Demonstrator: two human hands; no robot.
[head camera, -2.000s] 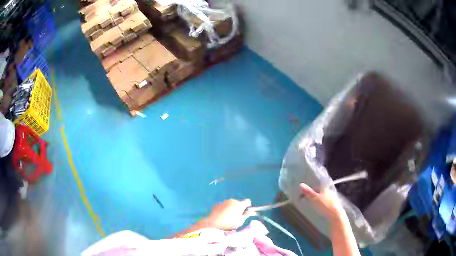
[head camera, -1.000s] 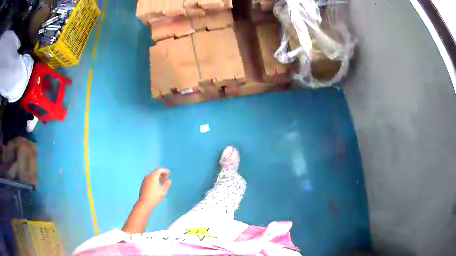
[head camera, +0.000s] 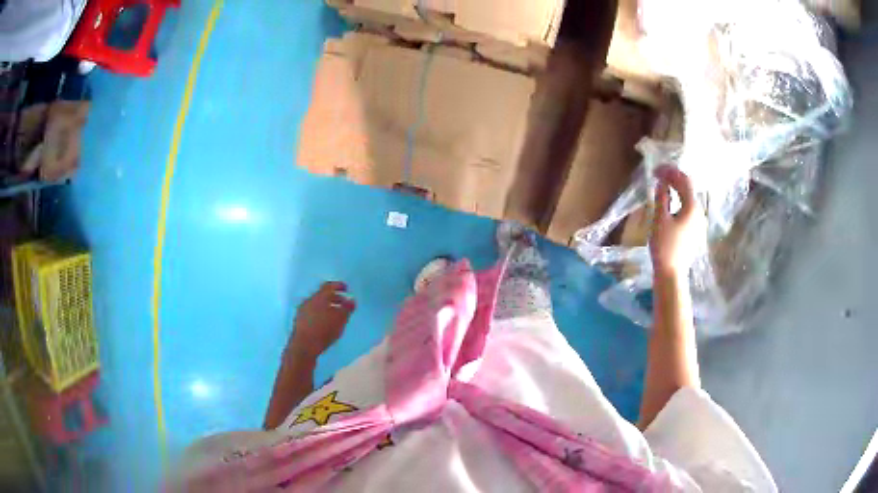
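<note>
Strapped bundles of tan cardboard blanks (head camera: 472, 125) lie stacked on the floor ahead, with notched edges. A thin pale strap (head camera: 416, 120) crosses the nearest bundle. Crumpled clear plastic film (head camera: 761, 125) lies over the stacks at the right. My left hand (head camera: 324, 318) hangs over the blue floor, short of the stack, fingers loosely curled, with nothing seen in it. My right hand (head camera: 678, 226) is raised in front of the film, fingers bent. Glare hides whether it touches or holds the film.
A red stool (head camera: 120, 38) is at the upper left, and a yellow crate (head camera: 60, 313) at the left. A yellow line (head camera: 171, 173) runs along the floor. A small white label (head camera: 397, 220) lies before the stack. My shoes (head camera: 515, 233) are close to the bundles. Grey floor lies at the right.
The stack and film are now closer. The open film-lined bag and pale strip seen in my hands two seconds ago are out of view. My right hand has come back into view over the film.
</note>
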